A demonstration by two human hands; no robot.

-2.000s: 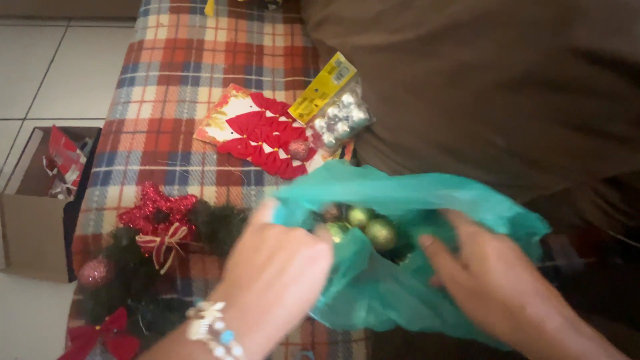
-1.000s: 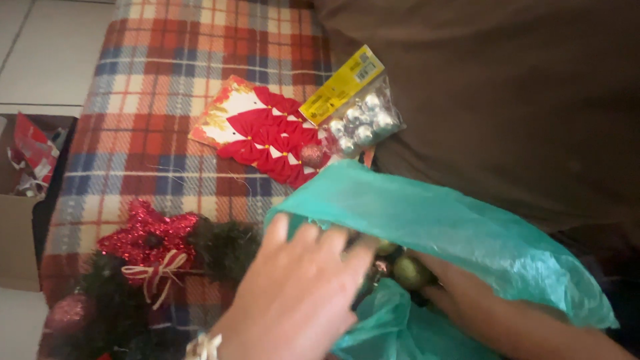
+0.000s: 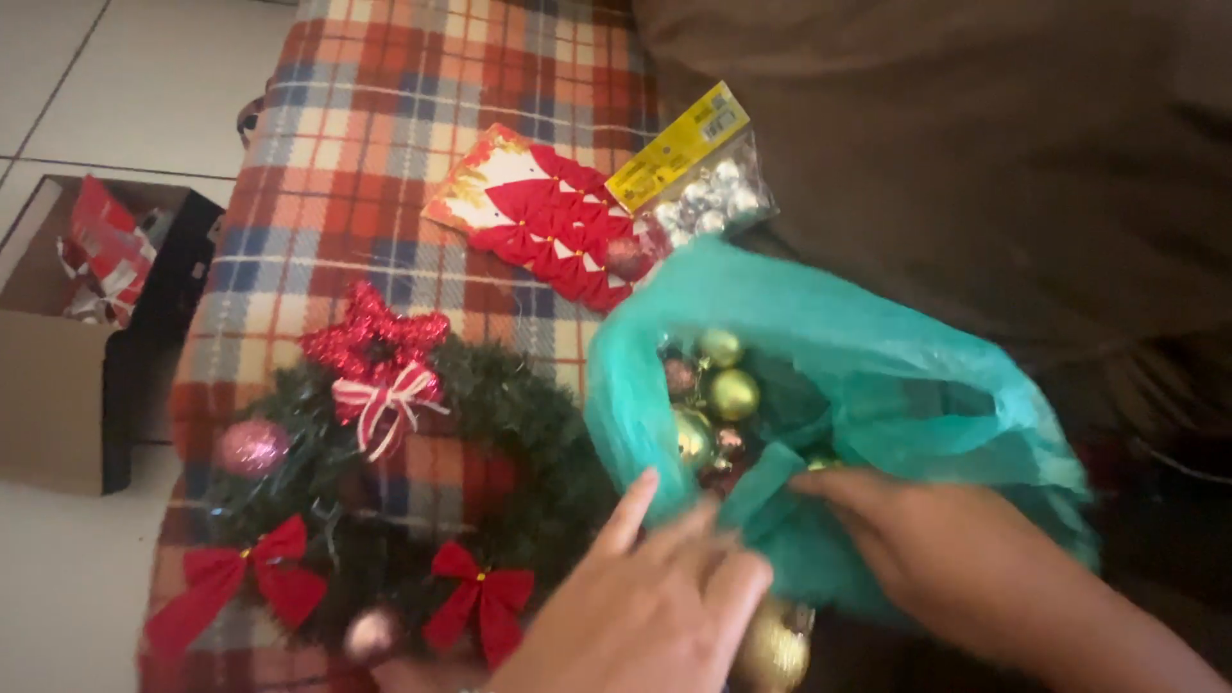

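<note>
A teal plastic bag (image 3: 818, 289) lies with its mouth spread, showing green-gold baubles (image 3: 733, 395) and small pinkish ones inside. My left hand (image 3: 654, 587), blurred, is at the near left edge of the bag, fingers spread. My right hand (image 3: 905, 529) pinches the bag's near side, a fold of plastic at its fingertips. Below the bag, beside my left hand, is a gold bauble (image 3: 775, 645). Left of the bag lies a green garland wreath (image 3: 520, 423) bearing a red tinsel star (image 3: 375, 332), a striped bow, red bows (image 3: 481, 597) and a pink glitter bauble (image 3: 254, 448).
A card of red bows (image 3: 558, 231) and a packet of silver baubles (image 3: 707, 202) lie on the plaid blanket (image 3: 337, 115) beyond the bag. Brown fabric (image 3: 924, 144) rises at the right. An open cardboard box (image 3: 53, 404) with red packaging stands on the tiled floor at left.
My left hand has moved off the bag's mouth towards the near side, uncovering more baubles. A gold bauble now shows below the bag. The view has shifted, showing more of the wreath.
</note>
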